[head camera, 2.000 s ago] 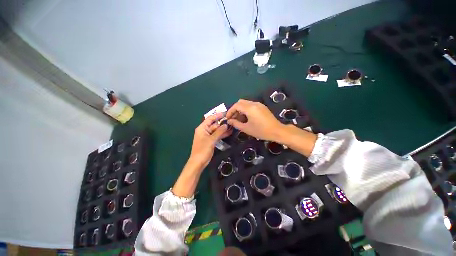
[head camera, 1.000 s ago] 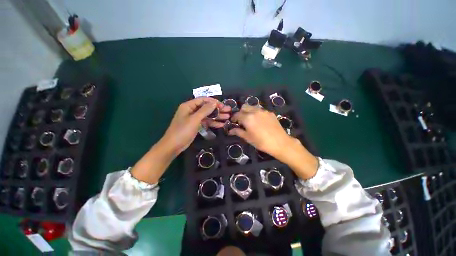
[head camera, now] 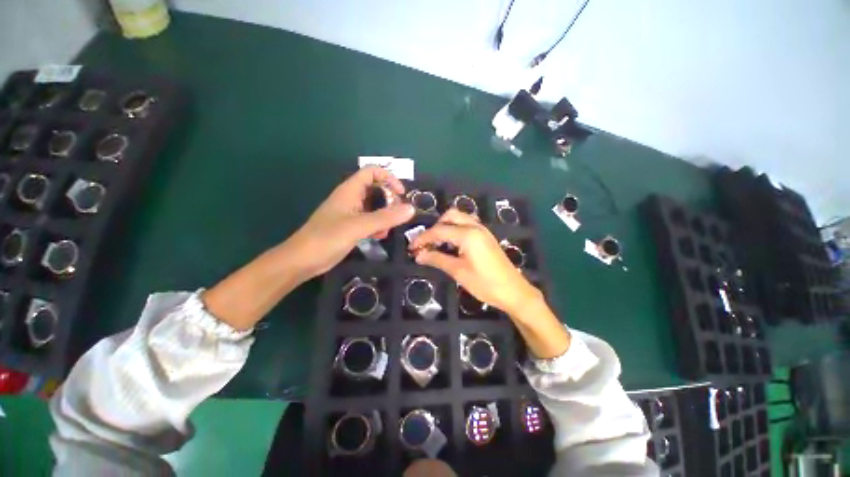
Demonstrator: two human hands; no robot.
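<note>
A black foam tray (head camera: 392, 395) of round smartwatches lies in front of me. My left hand (head camera: 347, 220) holds a dark-faced smartwatch (head camera: 377, 197) at the tray's upper left corner, below the white tray label (head camera: 399, 168). My right hand (head camera: 477, 258) pinches another smartwatch (head camera: 442, 248) over the second row, beside a small white paper label (head camera: 415, 234). Fingers hide part of both watches, and I cannot tell how far they are out of their pockets. Two watches in the bottom row, one a lit watch (head camera: 480, 424), show purple-white icons; the other visible faces there are dark.
A side tray (head camera: 140, 177) of watches is at left. Two set-aside watches, one a tagged watch (head camera: 609, 247), lie on the green mat (head camera: 270, 102). A white charger block (head camera: 508, 122) is by the wall. More black trays (head camera: 671, 270) stand at right. A pen cup (head camera: 142, 17) is upper left.
The camera view has shifted and turned. Against the tray, my hands, together at first, have moved apart: the left is at the upper left corner, the right at the second row.
</note>
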